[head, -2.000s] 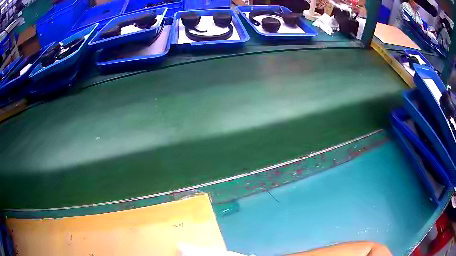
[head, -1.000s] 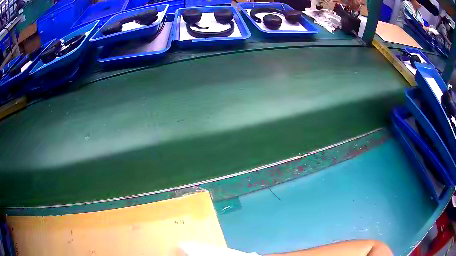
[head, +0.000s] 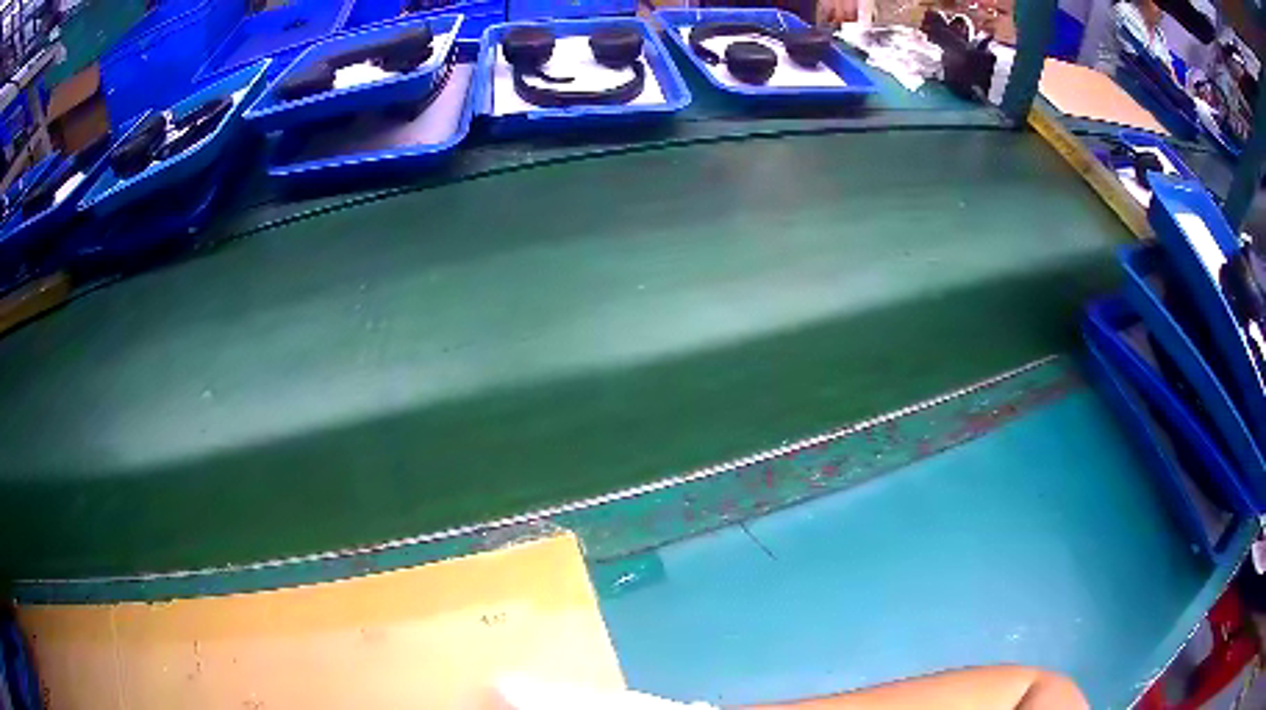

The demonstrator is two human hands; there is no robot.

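Observation:
At the bottom edge a forearm [head: 937, 689] lies across the teal surface, with a white glove edge [head: 597, 695] over the tan board [head: 319, 624]. By its direction it seems to be my right arm. Only a sliver of the glove shows; the fingers and anything they hold are cut off below. My left hand is not in view. The tan board and the teal surface [head: 889, 555] lie nearest in front of me.
The green conveyor belt [head: 555, 319] crosses the view. Beyond it, blue trays [head: 583, 122] hold black headphones [head: 580, 94] on white liners. Stacked blue trays [head: 1166, 416] stand at the right, a red stool [head: 1222, 652] below them. A green post [head: 1030, 63] rises at the back right.
Small marks on the belt have shifted left. The forearm and glove edge are almost unmoved.

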